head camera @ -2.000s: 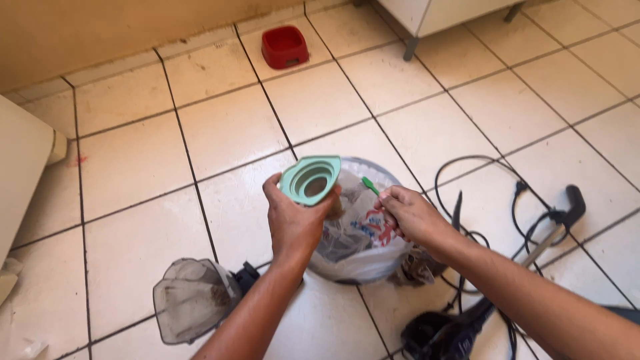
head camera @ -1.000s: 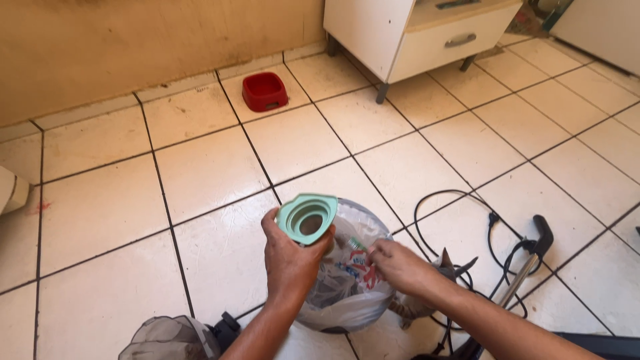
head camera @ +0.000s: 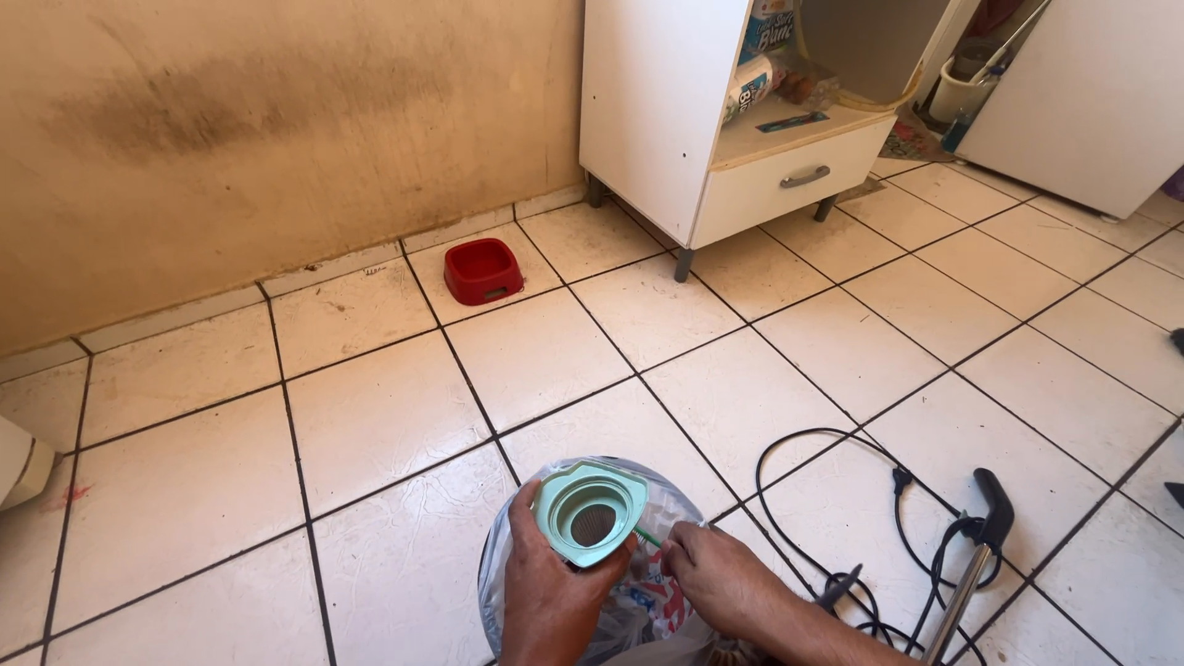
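Note:
My left hand (head camera: 560, 592) grips a mint-green plastic filter housing (head camera: 592, 511) by its sides, its round opening facing up with a darker ribbed inside. Between the fingertips of my right hand (head camera: 717, 573) is a small green brush (head camera: 649, 537), its bristled end close to the housing's right edge. Both hands are above a round bin (head camera: 490, 564) lined with a whitish plastic bag, which holds crumpled plastic (head camera: 661, 592) with red and blue print.
A red pet bowl (head camera: 483, 271) sits by the wall. Behind stands a white cabinet (head camera: 786, 190) on grey legs. At right, a black power cord (head camera: 768, 453) loops around a metal tube with a black handle (head camera: 994, 509). A dark pointed thing (head camera: 840, 586) shows beside my right forearm.
The view has tilted up, bringing more of the cabinet in. The brush in my right hand is now close against the housing; two seconds ago it was held apart, to the right.

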